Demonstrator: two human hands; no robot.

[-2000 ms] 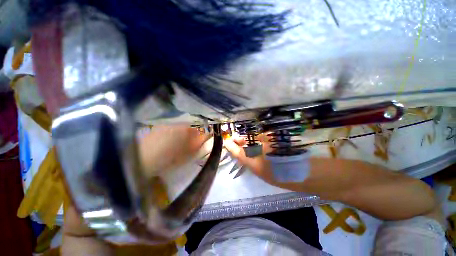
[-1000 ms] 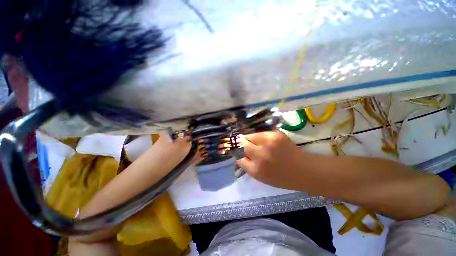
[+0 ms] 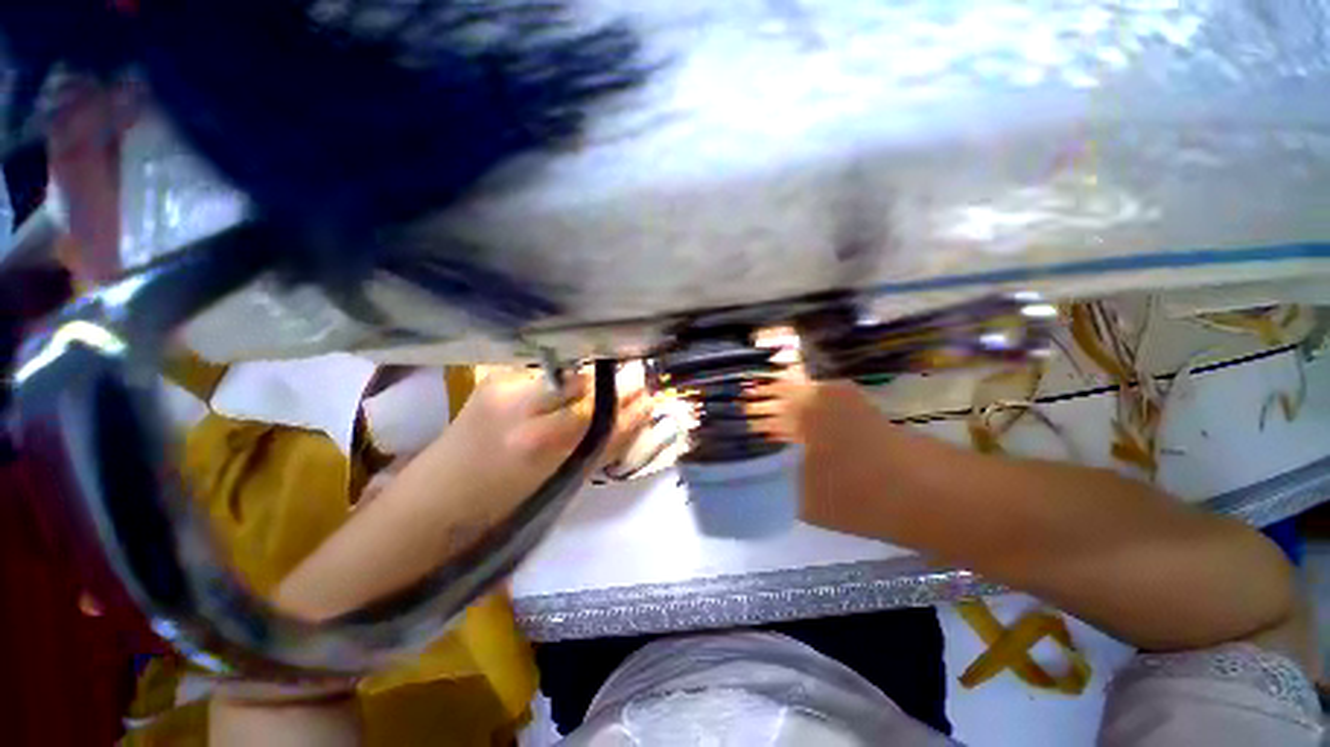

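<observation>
My left hand (image 3: 547, 423) is under the machine head by the bright lamp, partly hidden by the chrome guard (image 3: 139, 482). My right hand (image 3: 810, 423) is just right of it, mostly behind the grey-white tension dial (image 3: 741, 493). Small pale material (image 3: 652, 441) shows in the glare at the left fingertips; blur and glare hide what either hand grips. Mustard fabric (image 3: 270, 489) lies in folds left of and below my left forearm.
The white machine head (image 3: 934, 161) fills the top, with a navy thread tassel (image 3: 365, 117) hanging on it. Beige-brown thread scraps (image 3: 1130, 380) lie at right on the table. The silver ruler-like edge (image 3: 759, 587) runs in front. A mustard strip (image 3: 1028, 649) lies below it.
The view has shifted, so the guard and tassel sit further right than a second ago. The green and yellow loops no longer show. My left fingers are now more visible near the lamp.
</observation>
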